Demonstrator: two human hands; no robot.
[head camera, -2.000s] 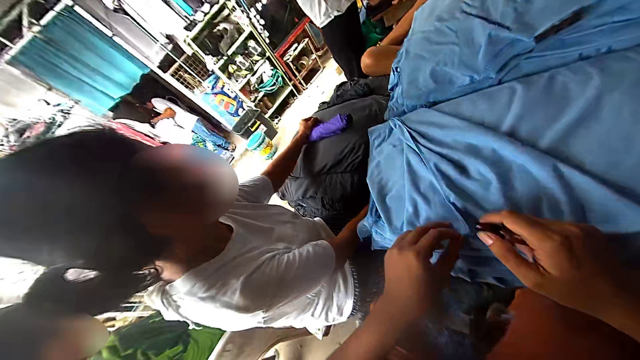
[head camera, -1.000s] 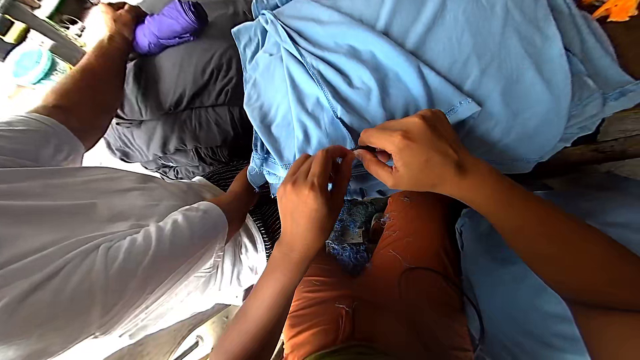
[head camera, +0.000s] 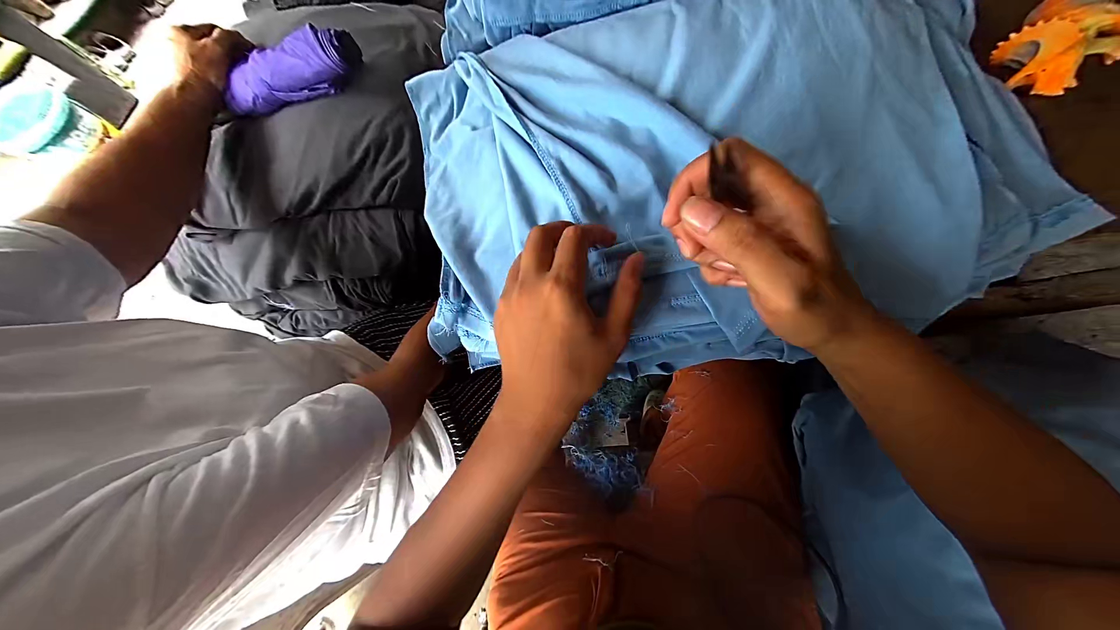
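Light blue knit garments (head camera: 787, 114) with stitched hems lie stacked in front of me. My left hand (head camera: 564, 306) rests on the hem edge of the top one, fingers apart and slightly bent, with loose threads beside the fingertips. Above the cloth, to the right, my right hand (head camera: 757, 236) is curled around a small dark tool (head camera: 728, 175), whose kind I cannot make out; part of it is hidden in the fingers.
A person in a white shirt (head camera: 192, 437) sits close at left, one hand by a purple cloth roll (head camera: 293, 70) on dark grey folded fabric (head camera: 332, 157). Orange cloth scraps (head camera: 1054, 52) lie at upper right. Blue fabric (head camera: 892, 499) is beside my orange-brown trousers (head camera: 726, 446); thread scraps lie below.
My hands, close together at the hem one second ago, are now apart; the right one has lifted away to the right with the dark tool. The view swung down between the two earlier frames.
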